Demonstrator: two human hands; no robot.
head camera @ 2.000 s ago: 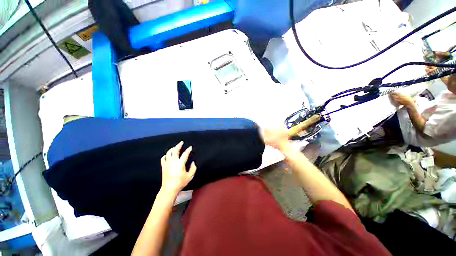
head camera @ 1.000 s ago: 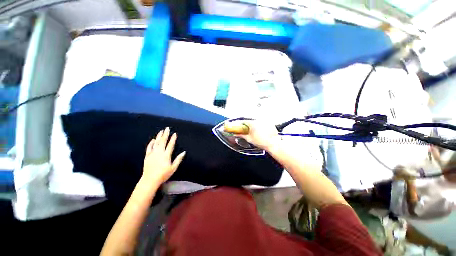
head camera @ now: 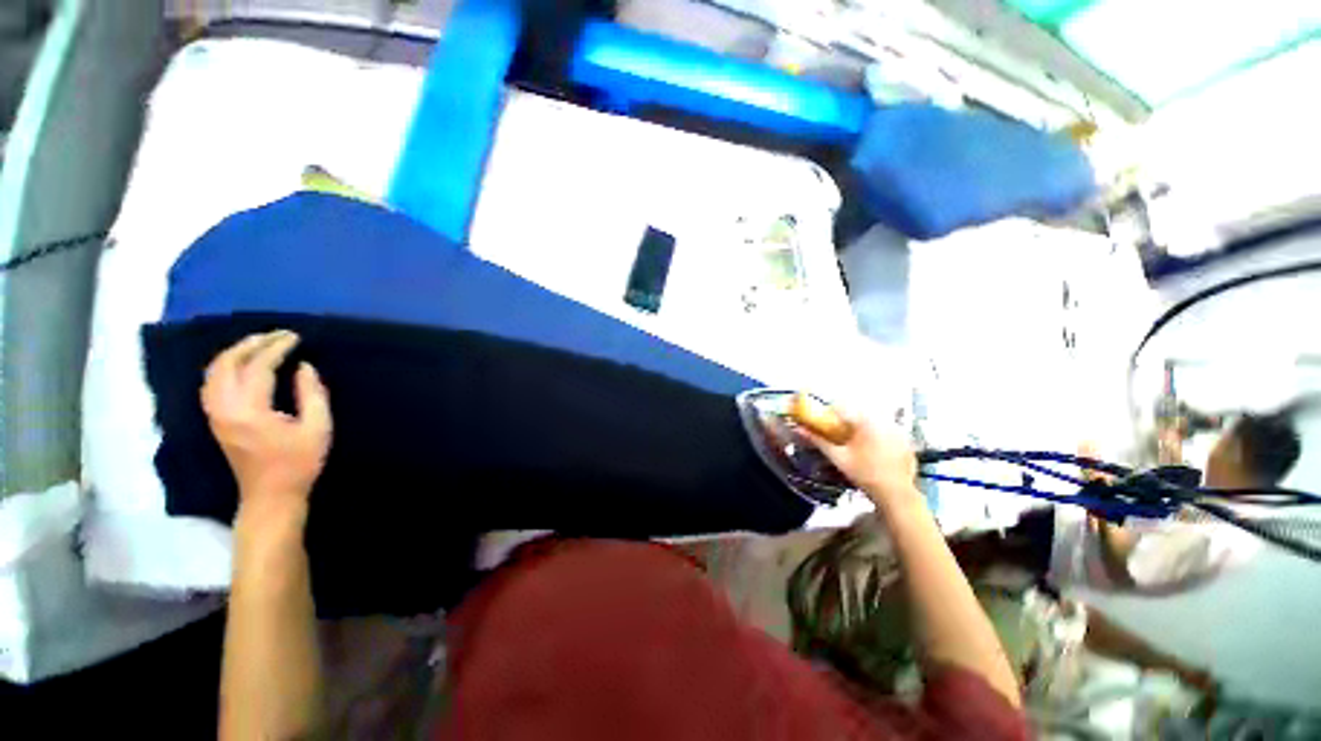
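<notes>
A black garment (head camera: 478, 420) lies over the front of the dark-blue padded pressing arm (head camera: 362, 253), whose back side shows bare. My right hand (head camera: 869, 452) grips the tan handle of the steam iron (head camera: 790, 446), which is on the garment's right end, its tip pointing to the upper left. My left hand (head camera: 271, 420) is on the garment near its left end, fingers bent and apart, holding nothing that I can see. The underside of the iron is hidden.
A mobile phone (head camera: 649, 269) and an inset plate (head camera: 782, 253) are on the white ironing table (head camera: 565, 181). The bright-blue swing-arm support (head camera: 456, 138) stands behind, with a second padded arm (head camera: 971, 167). Black hoses (head camera: 1072, 478) run right, near another person (head camera: 1202, 543).
My right hand took the iron by its handle and brought it onto the garment, then moved it right. My left hand has moved left along the garment.
</notes>
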